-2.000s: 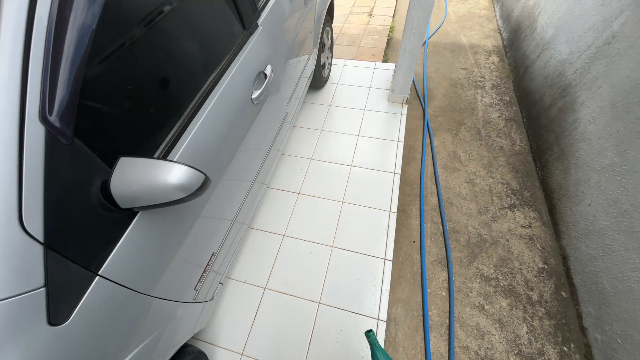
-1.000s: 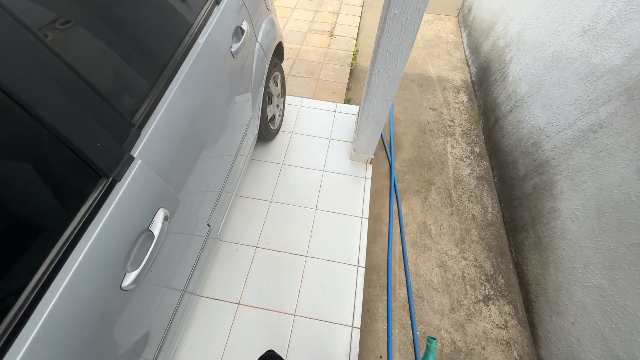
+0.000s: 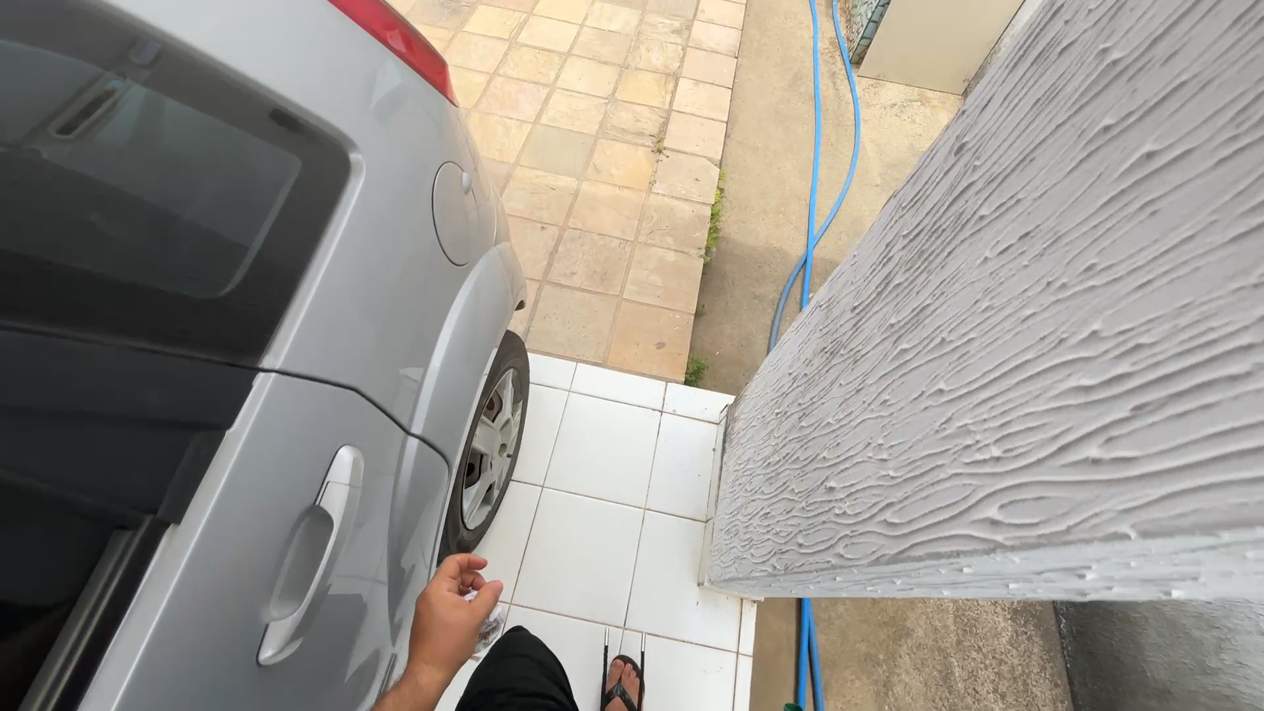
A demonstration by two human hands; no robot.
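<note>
My left hand (image 3: 452, 614) is at the bottom, beside the silver car's rear door, with its fingers curled around a crumpled, translucent item (image 3: 490, 630) that looks like thin plastic. Most of that item is hidden behind the fingers. The chrome-like door handle (image 3: 314, 558) is to the left of the hand, and the rear wheel (image 3: 491, 449) lies just beyond it. My right hand is out of view. At the bottom edge, a small bit of something green (image 3: 793, 707) shows near the blue hose.
A textured gray pillar (image 3: 948, 395) rises close on the right. White floor tiles (image 3: 581, 548) run between it and the car (image 3: 395, 247). Stone paving (image 3: 602, 207) lies beyond. A blue hose (image 3: 812, 148) stretches along the concrete strip. A sandaled foot (image 3: 622, 681) and two thin upright pieces (image 3: 606, 657) show below.
The view has moved forward along the car, toward its rear wheel and the pillar. My left hand has come into view at the bottom; neither earlier frame shows it.
</note>
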